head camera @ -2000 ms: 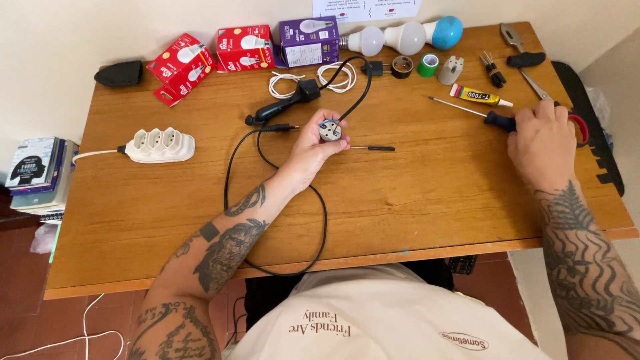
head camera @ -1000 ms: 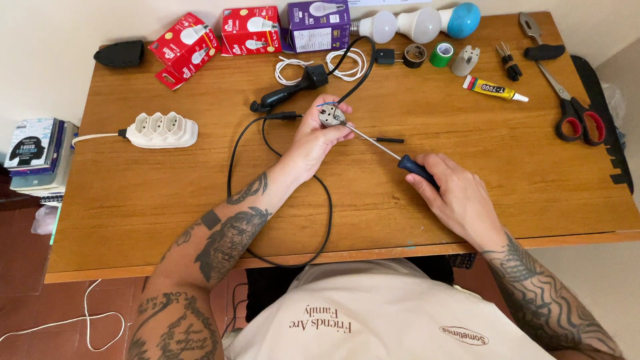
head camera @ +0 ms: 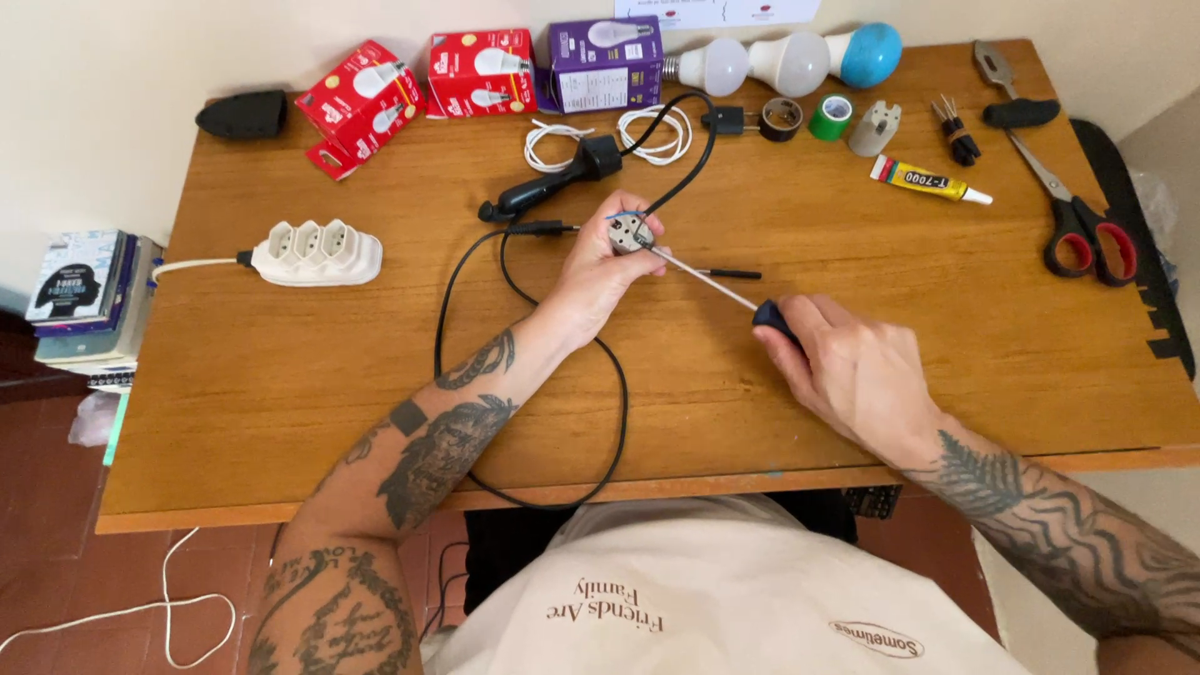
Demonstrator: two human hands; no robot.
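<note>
Between its fingers, my left hand (head camera: 609, 262) holds a round grey electrical socket body (head camera: 630, 232) with its inner side up. A short blue wire shows at its top edge, and a black cable (head camera: 696, 173) runs close by it. My right hand (head camera: 844, 366) grips the dark blue handle of a screwdriver (head camera: 708, 279), whose tip meets the socket's lower right edge. Under the screwdriver's shaft lies a thin black rod (head camera: 736, 274). A black soldering iron or similar corded tool (head camera: 553, 187) rests behind my left hand; which it is, I cannot tell.
A white power strip (head camera: 317, 258) lies left. Bulb boxes (head camera: 483, 75), light bulbs (head camera: 787, 64), white wire coils (head camera: 656, 136), tape rolls (head camera: 831, 117), another grey socket part (head camera: 876, 129) and a glue tube (head camera: 928, 180) line the back. Scissors (head camera: 1064, 202) lie right, by the desk (head camera: 375, 328) edge.
Two seconds ago my right hand was by the scissors at the right, at the screwdriver's handle. It has since brought the screwdriver left to the socket, which my left hand still holds.
</note>
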